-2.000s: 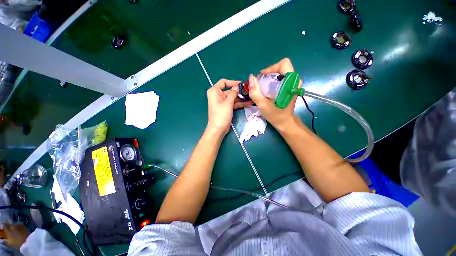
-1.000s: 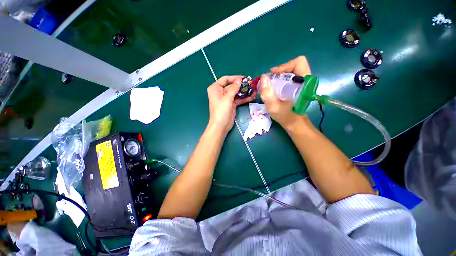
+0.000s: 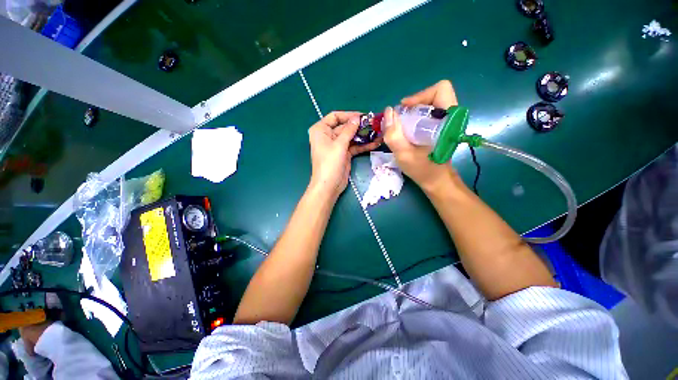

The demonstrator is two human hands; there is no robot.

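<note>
My left hand [image 3: 334, 148] holds a small black round part [image 3: 364, 130] between thumb and fingers above the green bench. My right hand [image 3: 418, 141] is closed around a clear-pinkish dispensing syringe [image 3: 421, 128]. The red fitting [image 3: 378, 122] at its front is at the round part; the exact contact point is too small to tell. The bright green adapter [image 3: 450, 134] is at the rear, with a clear air hose [image 3: 546, 172] curving from it to the right. A crumpled white wipe [image 3: 383, 180] lies below my hands.
A black dispensing controller [image 3: 165, 274], plastic bag [image 3: 102, 223] and white sheet [image 3: 216, 154] lie on the left. Loose round parts [image 3: 552, 87] and small white bits [image 3: 656, 30] are at the upper right. A pale rail [image 3: 275, 73] crosses behind. Another person's sleeve [image 3: 68, 352] is at lower left.
Since two seconds ago, the syringe has tilted and drawn back slightly right, showing more of the round part. In the last second, my hands barely moved. The neighbour's hand and an orange object shifted at lower left.
</note>
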